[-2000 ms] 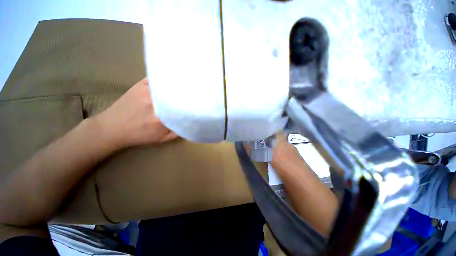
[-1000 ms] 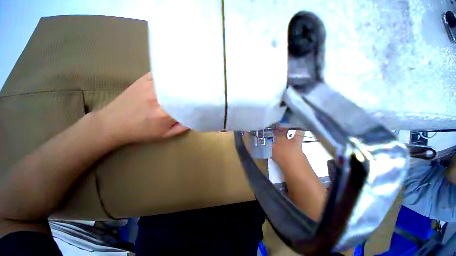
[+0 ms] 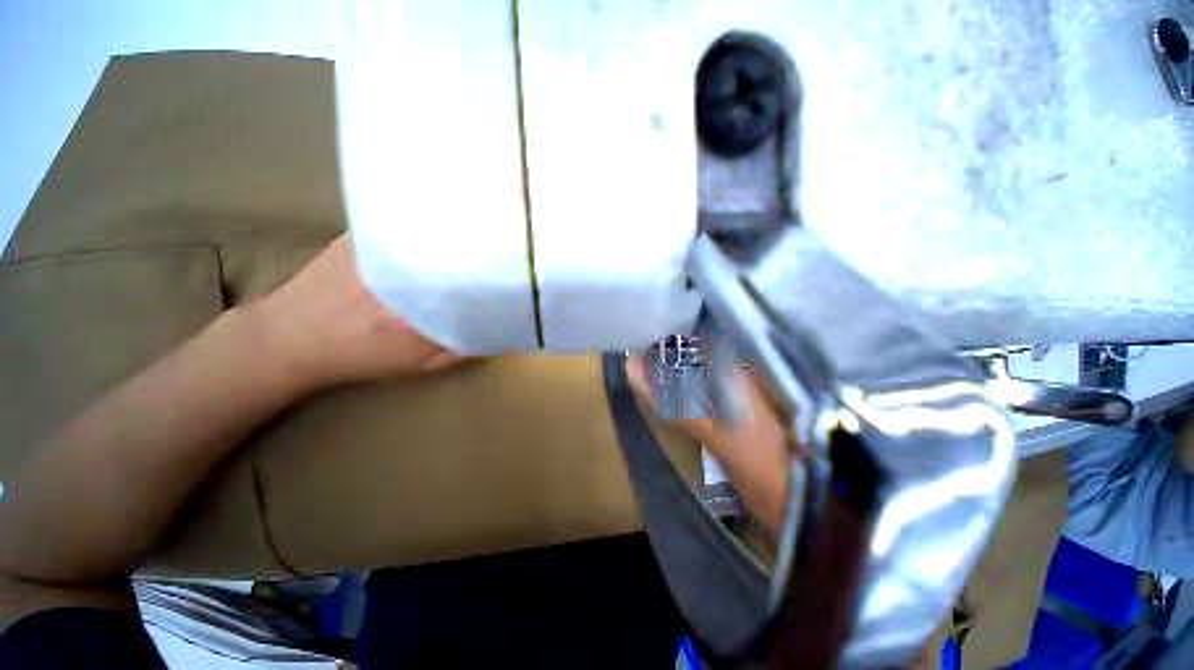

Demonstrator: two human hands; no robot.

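Observation:
A tan garment piece lies across the table and over the front edge, with seam lines at its left. My left hand rests flat on it; its fingers are hidden behind the white sewing machine head. My right hand is beside the presser foot area, at the right edge of the fabric. It is blurred and partly covered by the chrome guard, so its grip cannot be seen. The needle is hidden.
Tan pieces hang at the lower right by a blue bin. Another person's sleeve is at the right edge. A metal lever sticks out right of the guard. Pale sheets lie at the lower left.
The machine head and chrome guard have shifted left in view. My right hand has moved left to the fabric's edge beside the foot. My left hand stays on the fabric.

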